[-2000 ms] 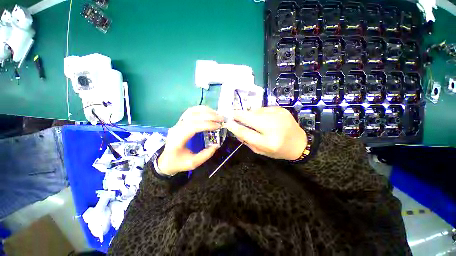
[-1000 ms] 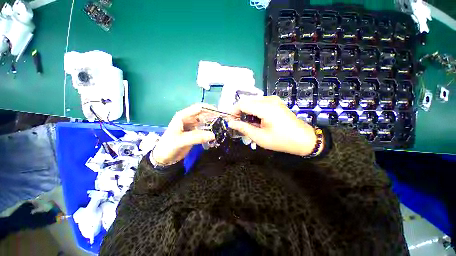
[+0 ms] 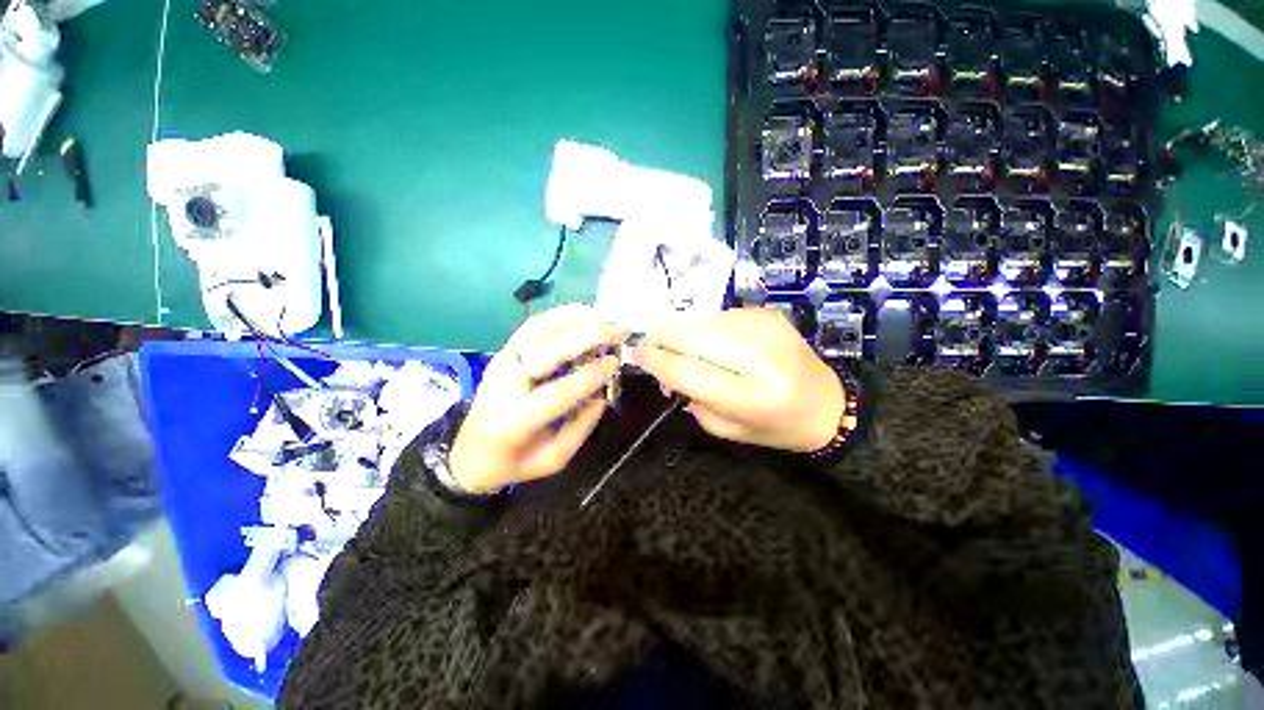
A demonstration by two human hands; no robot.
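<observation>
My left hand and my right hand meet in front of my body, fingertips close together. A small camera module is between them, mostly hidden by the fingers; only a sliver shows at my left fingers. A thin dark stick, perhaps a screwdriver, sticks out below my right hand, pointing down-left. A white camera housing lies on the bench just behind my hands, with a dark wire and connector at its left. A black blister tray of modules lies to the right.
A part-built white camera stands at left, near a blue bin of white housings. Dark boards lie at the far left back, another white camera at the left edge. Small white square parts lie right of the tray.
The stick, across the top of the module a second ago, now points down-left below my right hand. The fingertips have closed together and cover the module. The view has shifted slightly.
</observation>
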